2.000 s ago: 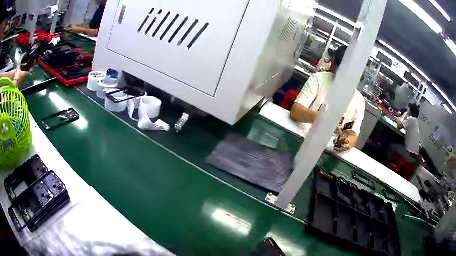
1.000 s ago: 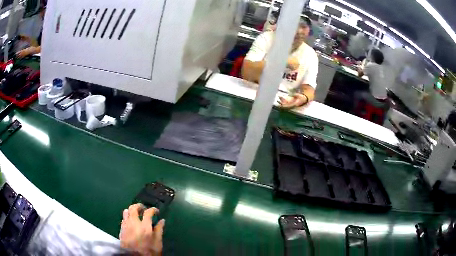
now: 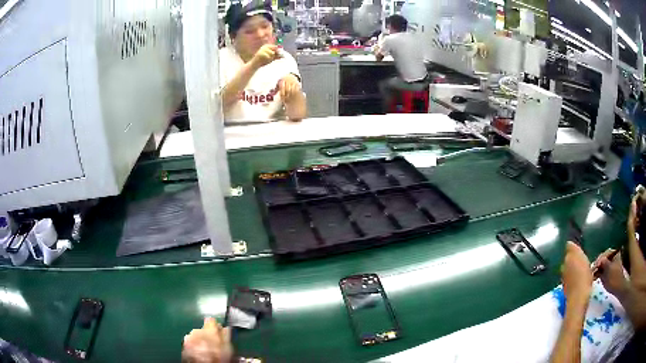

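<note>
A black phone frame (image 3: 263, 309) with a shiny greyish patch is at the near part of the green belt. My left hand (image 3: 207, 344), cut off by the bottom edge, has its fingertips at the frame's left edge and appears to pinch it; the grip is blurred. Another phone frame (image 3: 348, 309) lies singly to the right, one lies at the left (image 3: 72, 330), and one lies farther right (image 3: 503, 243). My right hand is not in view.
Beyond the conveyor belt (image 3: 439, 283) lies a black parts tray (image 3: 358, 203). A pale post (image 3: 205, 127) stands left of it, beside a dark mat (image 3: 161, 223). Another worker's arm (image 3: 575, 298) reaches in at right. A person (image 3: 262, 78) is across the line.
The view has swung right, away from the fan and red tray. My left hand came into view over a phone frame and is now lower, at a frame's left edge.
</note>
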